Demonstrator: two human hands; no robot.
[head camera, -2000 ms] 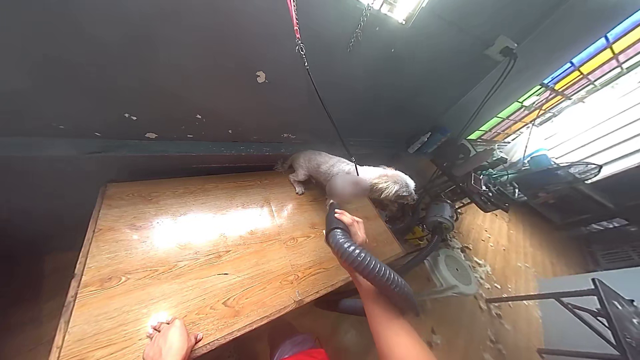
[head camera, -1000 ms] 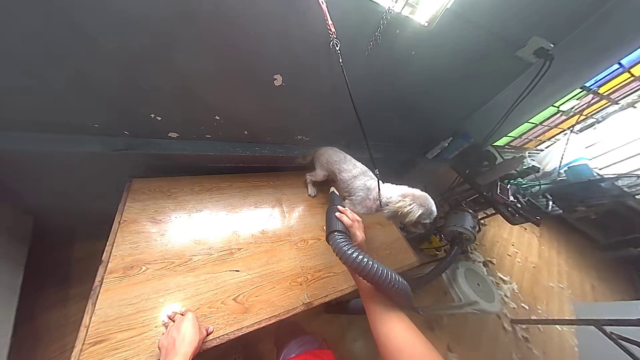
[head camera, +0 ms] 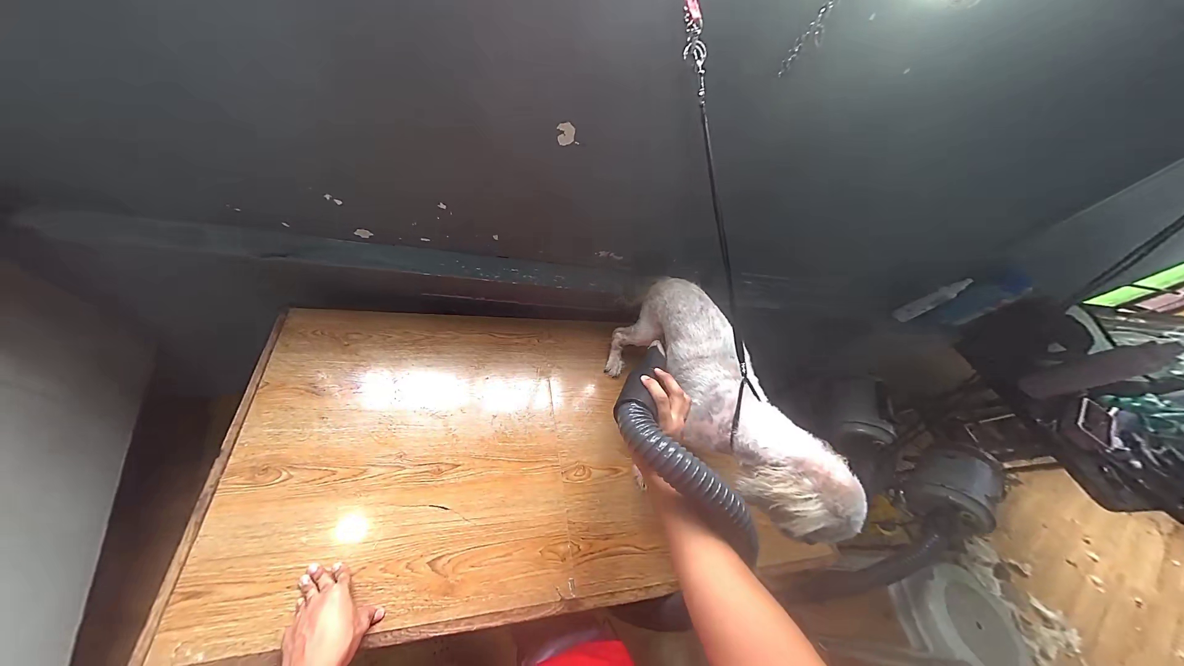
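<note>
A short-clipped, pale dog stands at the right end of the wooden table, its head low over the table's right edge. A black grooming loop runs around its body behind the shoulders and up to a metal chain. My right hand grips the nozzle end of a grey corrugated dryer hose, its tip against or close to the dog's side. My left hand rests on the tabletop near the front left edge, fingers apart, holding nothing.
A dark wall with chipped paint runs behind the table. Right of the table stand a blower machine, a pale plastic stool and a dark cart with grooming items. Hair clippings lie on the wooden floor.
The dog's head has lowered, and its body now angles more toward the table's front. My right hand still holds the hose by the dog; my left hand remains on the table. The view has shifted.
</note>
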